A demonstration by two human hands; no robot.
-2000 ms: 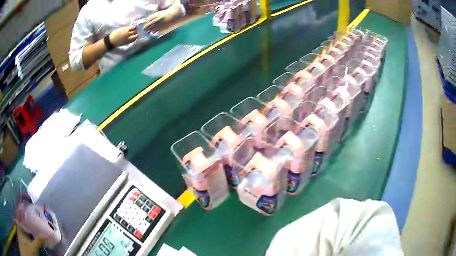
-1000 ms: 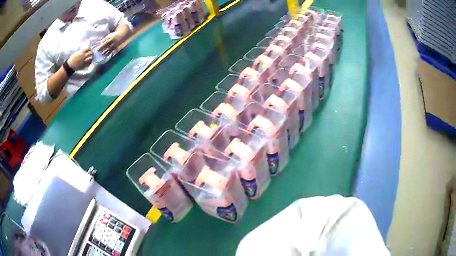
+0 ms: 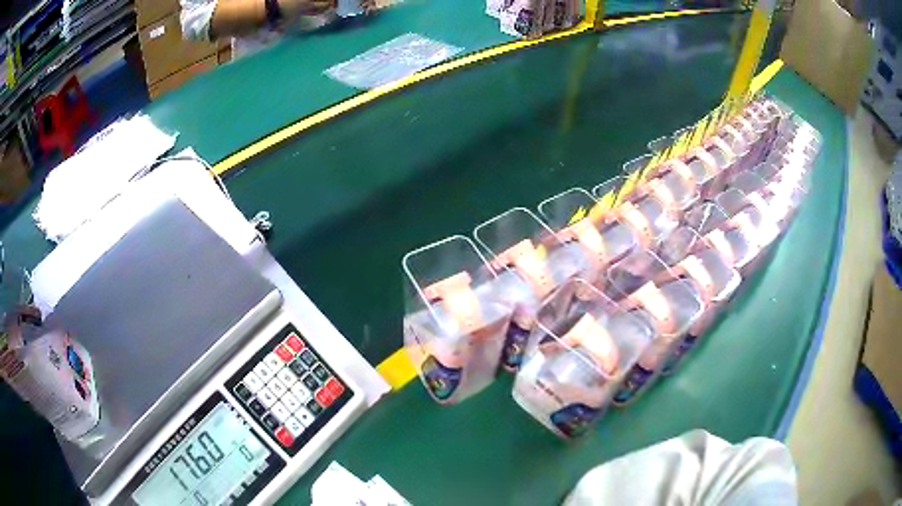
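A bench scale (image 3: 287,390) stands at the left, its display reading 176.0. A clear retail box (image 3: 59,385) with pink and white printing and a dark picture is at the left end of the grey weighing pan (image 3: 148,296), cut by the picture's edge. The box's upper end is blurred, and I cannot make out a hand there. My left hand is not clearly in view. Only a white sleeve shows at the bottom right; my right hand is out of the picture. Similar boxes (image 3: 569,371) stand upright in two long rows right of the scale.
White sheets (image 3: 356,489) lie in front of the scale, and a white crumpled stack (image 3: 104,173) lies behind it. A dark green belt runs between yellow edges (image 3: 396,371). Across it are a person's arm (image 3: 237,15), a flat clear bag (image 3: 391,61) and more boxes (image 3: 534,15).
The view has swung left again after swinging right, so the scale and its display show more fully. The person across the belt is now mostly cut off. The box rows look unchanged.
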